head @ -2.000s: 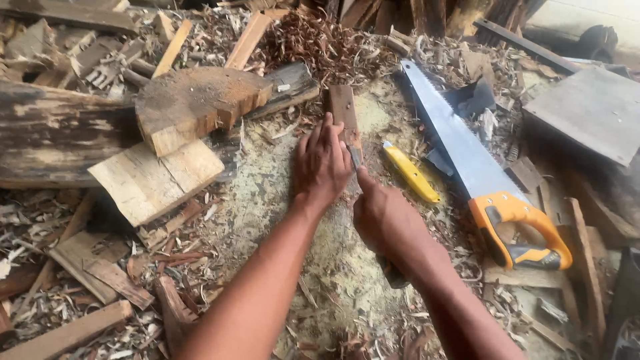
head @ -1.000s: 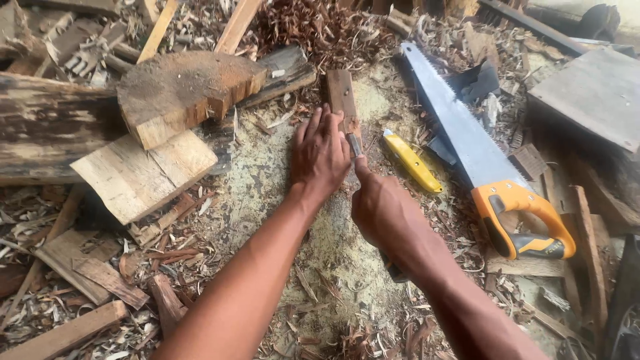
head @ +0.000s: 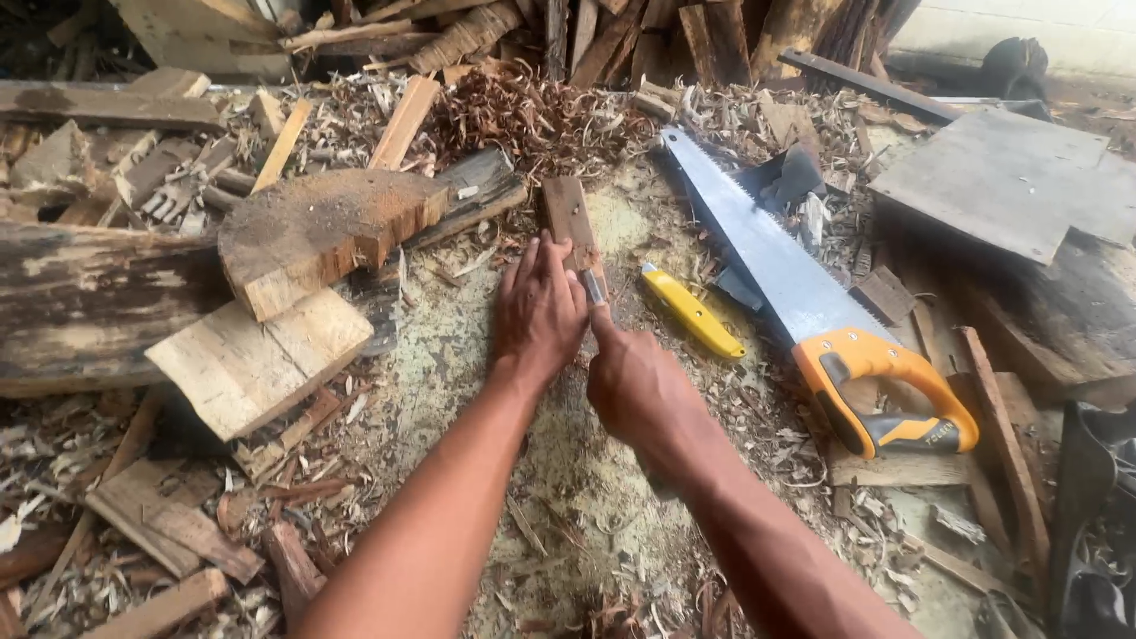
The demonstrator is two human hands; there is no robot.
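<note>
My left hand (head: 543, 306) lies flat on the near part of a small brown wooden block (head: 568, 209), fingers pointing away from me. In my right hand (head: 643, 382) is a metal-bladed tool, seemingly a chisel (head: 595, 287), with the index finger stretched along it and the blade's tip on the block beside my left fingers. The fist hides most of its handle. Just right of the block lies a yellow utility knife (head: 694, 312). Beyond that rests a handsaw (head: 781, 248) with an orange and black handle, its blade pointing away from me.
Wood shavings (head: 532, 111) are heaped behind the block and strewn all around. To the left are a half-round wood slab (head: 328, 222), a pale wood block (head: 262, 359) and a log (head: 80, 302). A flat grey board (head: 994, 177) lies at the right, near a narrow wood strip (head: 1007, 435).
The view has tilted up, showing more of the wood pile behind. Both hands keep the same places on the block and the tool; no other clear change.
</note>
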